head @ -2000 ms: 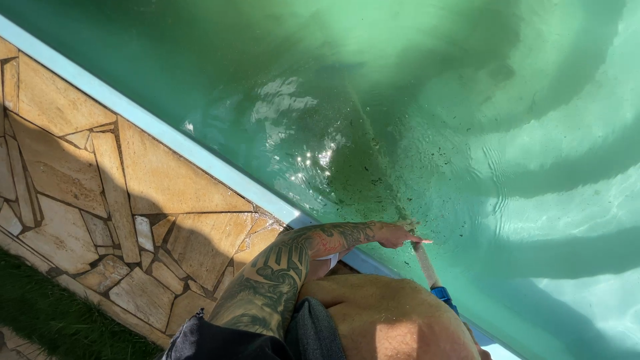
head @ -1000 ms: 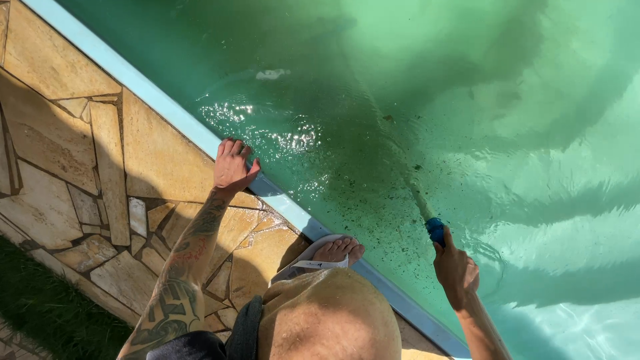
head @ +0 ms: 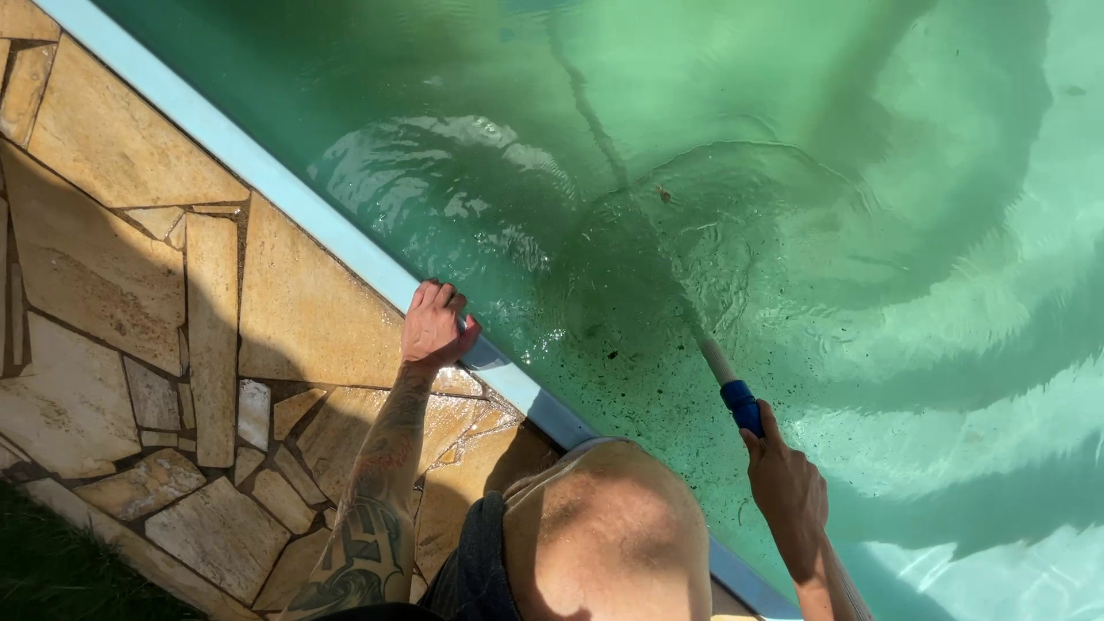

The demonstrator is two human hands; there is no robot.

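Note:
My left hand point(head: 437, 326) grips the light blue pool edge point(head: 345, 250), fingers curled over its water side. Over the water at the right, my right hand point(head: 785, 474) is closed around the end of a pole or hose just behind its blue plastic fitting point(head: 742, 407). A pale ribbed hose point(head: 718, 360) leads from this fitting down into the green pool water point(head: 802, 259), where it shows as a dark, wavering line toward the top. Its far end cannot be made out. Dark specks and a small brown leaf point(head: 663, 194) are in the water.
Irregular stone paving point(head: 302, 302) runs along the pool edge, wet near my left hand. My bent knee point(head: 612, 526) is close to the edge between my arms. Grass point(head: 60, 561) lies at the lower left. Curved underwater steps point(head: 975, 345) show at the right.
Two seconds ago my tattooed left arm reached over the water to the hose; by one second ago that hand was on the pool edge and my right hand was at the blue fitting.

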